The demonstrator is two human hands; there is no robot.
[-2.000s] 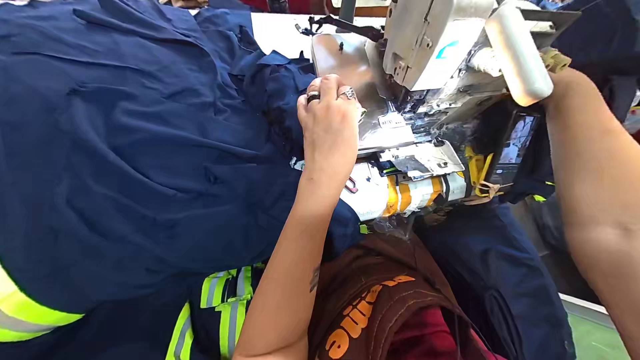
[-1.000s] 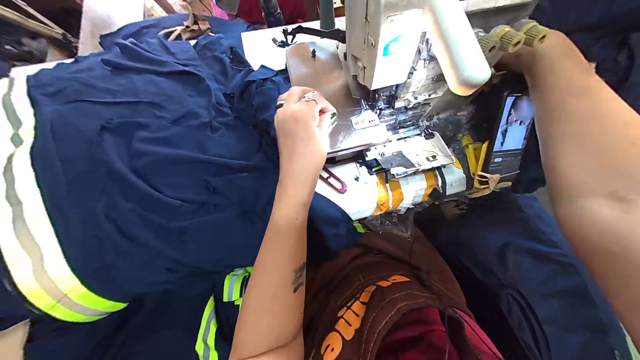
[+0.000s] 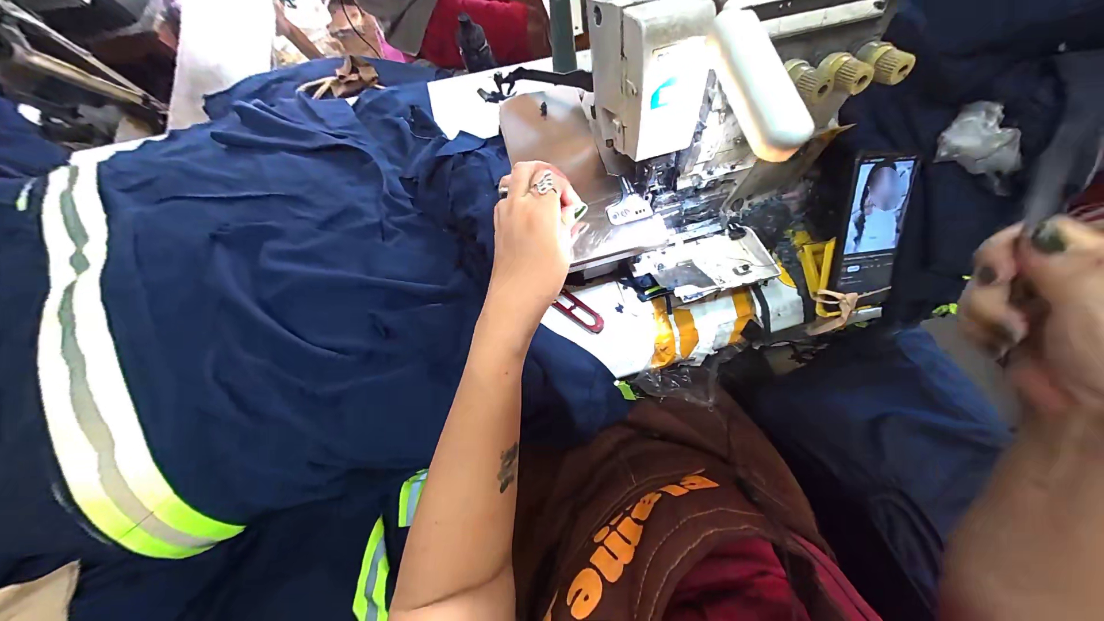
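Observation:
My left hand [image 3: 536, 220], with rings on it, is curled at the edge of the polished metal plate of an industrial sewing machine [image 3: 655, 95], beside bunched navy fabric; whether it pinches anything is hidden. The navy garment [image 3: 293, 302] with reflective tape [image 3: 95, 405] spreads to the left of it. My right hand [image 3: 1035, 293] is raised at the far right, blurred, its fingers closed around something that I cannot make out. The needle area, lit brightly, lies right of my left hand.
A red metal piece [image 3: 578, 311] lies on the white machine bed. A phone [image 3: 875, 224] stands upright by a yellow bracket [image 3: 813, 263]. Thread tension knobs [image 3: 849, 72] and a crumpled plastic bag [image 3: 980, 138] are at the right. A dark bottle [image 3: 473, 43] stands behind the machine.
My right hand has come away from behind the machine's tension knobs to the far right, in front of the phone's side. My left hand stays by the metal plate.

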